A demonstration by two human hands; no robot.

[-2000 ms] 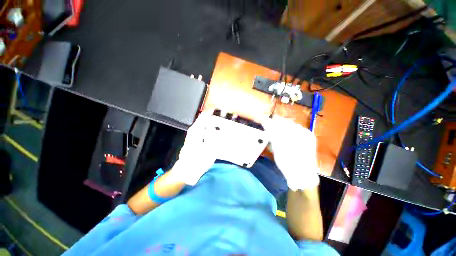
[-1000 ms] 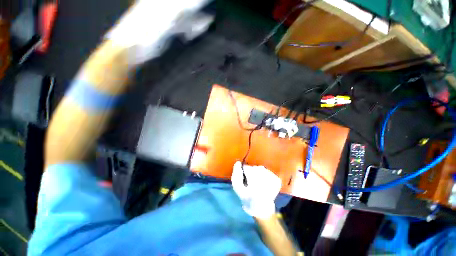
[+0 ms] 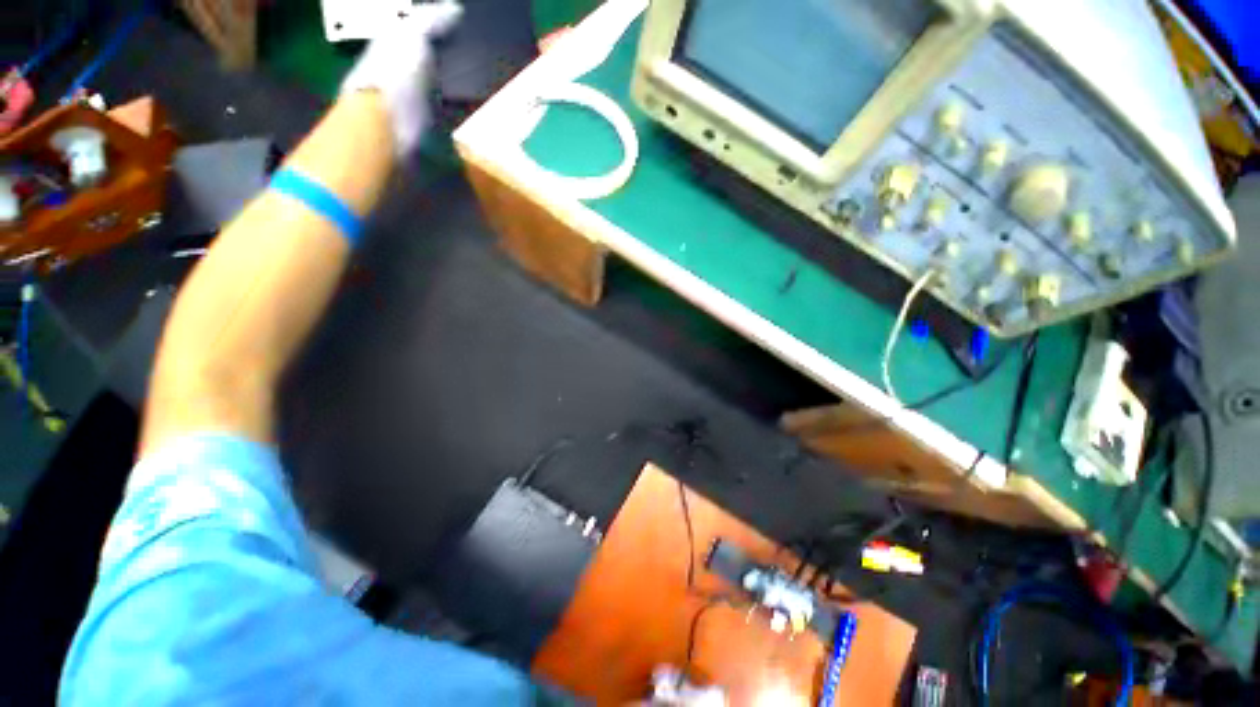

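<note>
My left hand, white-gloved with a blue wrist band, reaches to the top left. It touches or overlaps the edge of a pale-bottomed set-top box, cut off by the top edge; its grip is unclear. My right hand, gloved, is mostly cut off at the bottom edge, over the orange test board, with a thin black lead running into its fingers. The connector block and a blue marker pen are on the board. A black set-top box lies left of the board.
A large oscilloscope and a white cable are on the green bench. An orange control box is at the left. Behind the board are AV plugs and a looped blue cable. A dark box is beside my left hand.
The view has swung up and left, bringing the oscilloscope in. The pale-bottomed box, earlier in both hands over the board, is not on it now. My right hand has dropped to the bottom edge.
</note>
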